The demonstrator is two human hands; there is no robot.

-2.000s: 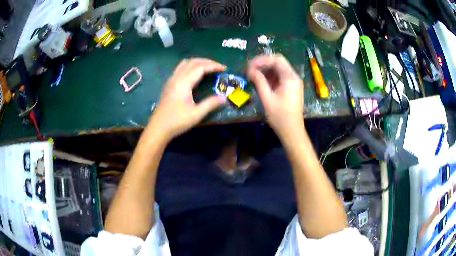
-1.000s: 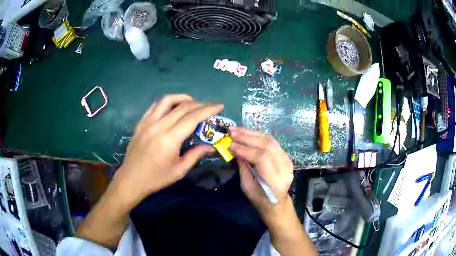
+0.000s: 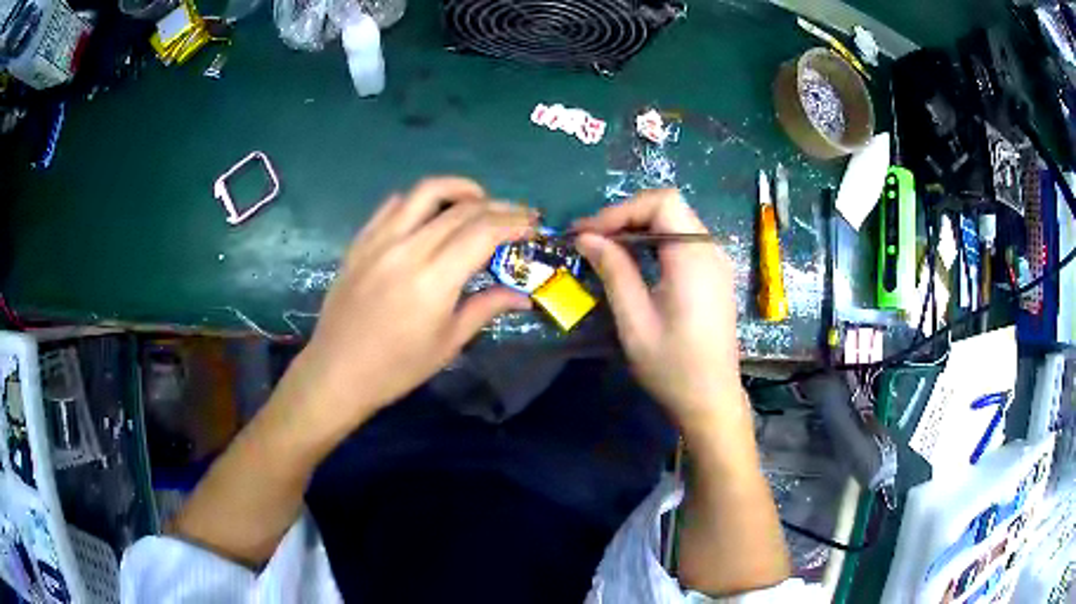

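The small blue watch case (image 3: 516,262) lies open near the front edge of the bench, with gold and dark parts showing inside. A yellow block, perhaps a battery (image 3: 564,300), sits at its lower right side, partly over it. My left hand (image 3: 413,277) holds the case from the left between fingers and thumb. My right hand (image 3: 661,283) is at the case's right side and holds thin dark tweezers (image 3: 667,237) between thumb and fingers. Their tip is at the case and hard to see.
A pink frame (image 3: 247,189) lies on the green bench at left. A black fan grille (image 3: 555,26) and red-white stickers (image 3: 569,122) are beyond my hands. An orange-handled tool (image 3: 771,262), a tape roll (image 3: 822,104) and a green tool (image 3: 897,236) are at right.
The tweezers in my right hand have swung from pointing down toward me to lying nearly level, pointing right. My left hand still holds the case. The yellow block now shows more fully.
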